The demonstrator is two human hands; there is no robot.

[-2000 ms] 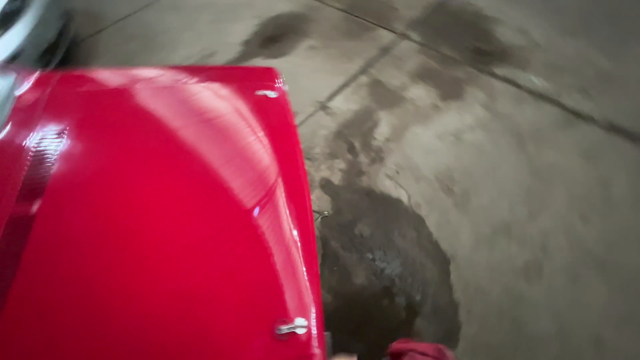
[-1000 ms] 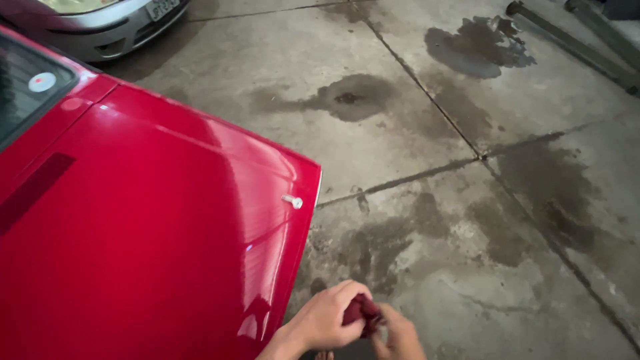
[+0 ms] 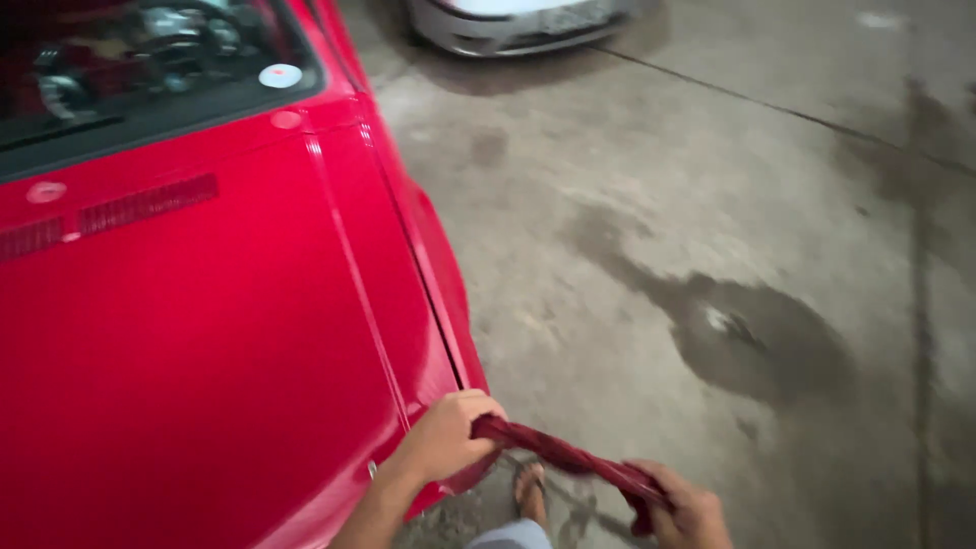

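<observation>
A dark red cloth (image 3: 568,456), twisted into a rope, is stretched between my two hands. My left hand (image 3: 450,435) grips its left end beside the front corner of a red car's hood (image 3: 213,328). On the other end my right hand (image 3: 679,503) is closed, with a short tail of cloth hanging below it. Both hands are over the gap between the car and the concrete floor, near the lower edge of the view.
A silver car's front bumper (image 3: 526,30) is at the top. The red car's windshield (image 3: 152,69) is upper left. A wet patch (image 3: 770,343) marks the concrete floor at right. My sandalled foot (image 3: 529,484) stands below the cloth.
The cloth, bunched between my hands one second ago, is now a long twist with my hands farther apart. The view has swung toward the windshield.
</observation>
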